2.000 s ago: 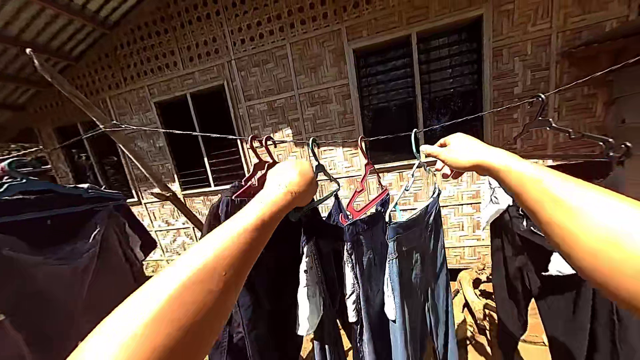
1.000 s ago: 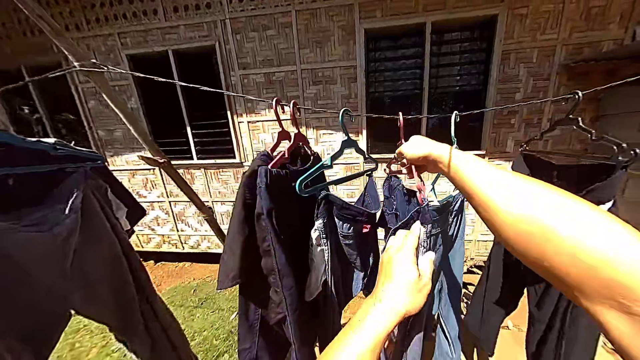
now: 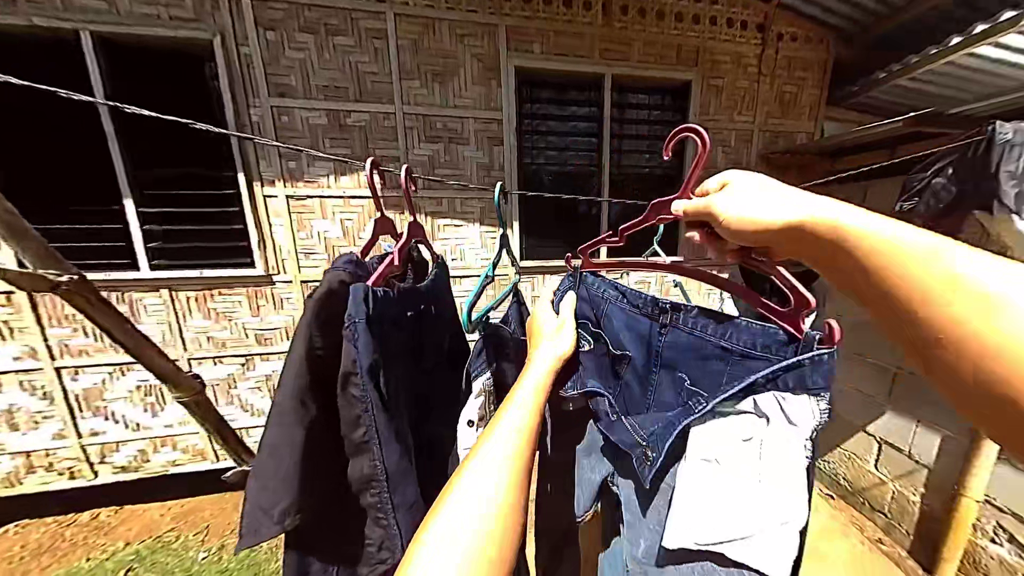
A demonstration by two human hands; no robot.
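Note:
My right hand (image 3: 732, 212) grips a dark red plastic hanger (image 3: 680, 200) near its neck; the hook stands free above the clothesline. Dark blue denim jeans (image 3: 640, 344) hang from that hanger by the waist, fly open, with a white pocket lining (image 3: 740, 480) showing. At the left end of the waistband, my left hand (image 3: 552, 332) holds the denim, its fingertips partly hidden. Left of it, a teal hanger (image 3: 492, 280) hangs on the line with dark pants. Farther left, two dark red hangers (image 3: 392, 232) carry dark garments (image 3: 384, 400).
A twisted clothesline (image 3: 304, 148) crosses in front of a woven bamboo wall (image 3: 328, 72) with louvered windows (image 3: 604, 152). A wooden pole (image 3: 120, 344) slants at left. Behind my right arm are a concrete block wall (image 3: 880, 384) and a wooden post (image 3: 964, 504).
The red hanger with the jeans, on the line two seconds ago, is now off it in my right hand. My left hand has moved to the jeans' waistband. The view has turned right.

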